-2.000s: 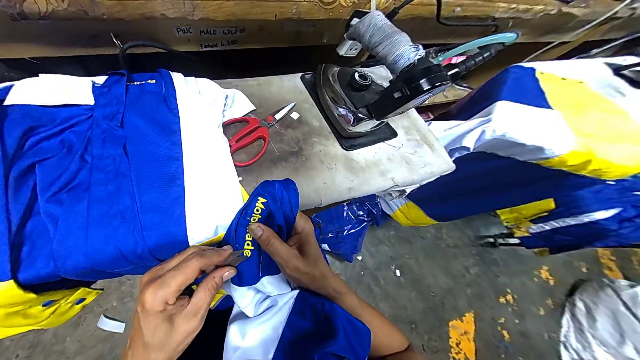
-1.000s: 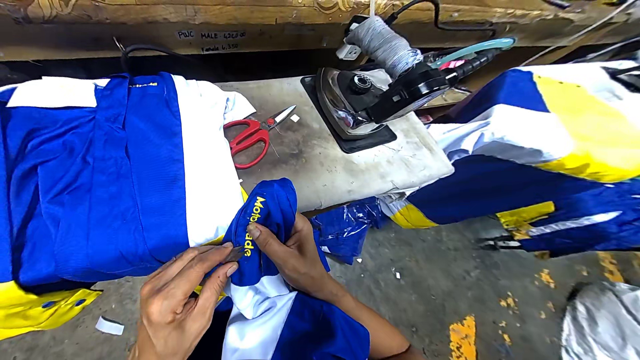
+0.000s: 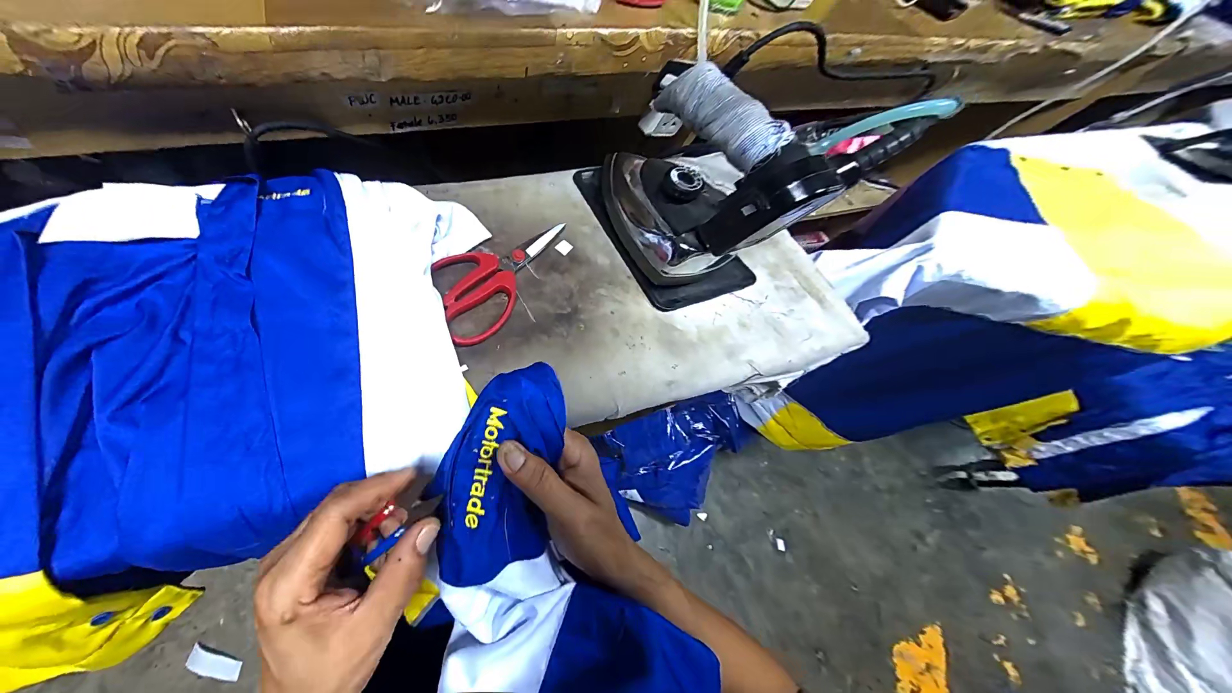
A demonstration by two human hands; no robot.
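My left hand point(image 3: 332, 587) holds a small metal-tipped tool, probably thread snips point(image 3: 385, 529), with red and blue parts between the fingers. Its dark tip is at the left edge of a blue fabric piece point(image 3: 525, 399) with yellow embroidered lettering. My right hand point(image 3: 568, 500) grips this piece from the right, thumb on top beside the lettering. White and blue cloth of the same garment hangs below. To the left lies a blue, white and yellow garment point(image 3: 308, 356). Red-handled scissors point(image 3: 481, 289) rest on the pressing board beside it, blades pointing to the upper right.
An iron point(image 3: 674, 212) stands on a black pad on the pale pressing board point(image 3: 789, 327), a grey thread cone point(image 3: 722, 115) against it. Blue, white and yellow cloth point(image 3: 962, 356) drapes at right. Blue cloth in clear plastic point(image 3: 664, 457) hangs below the board. A wooden ledge point(image 3: 289, 58) runs behind.
My left hand has drawn back slightly to the left from the lettering and turned, showing the tool's red and blue parts. My right hand keeps its hold on the blue piece.
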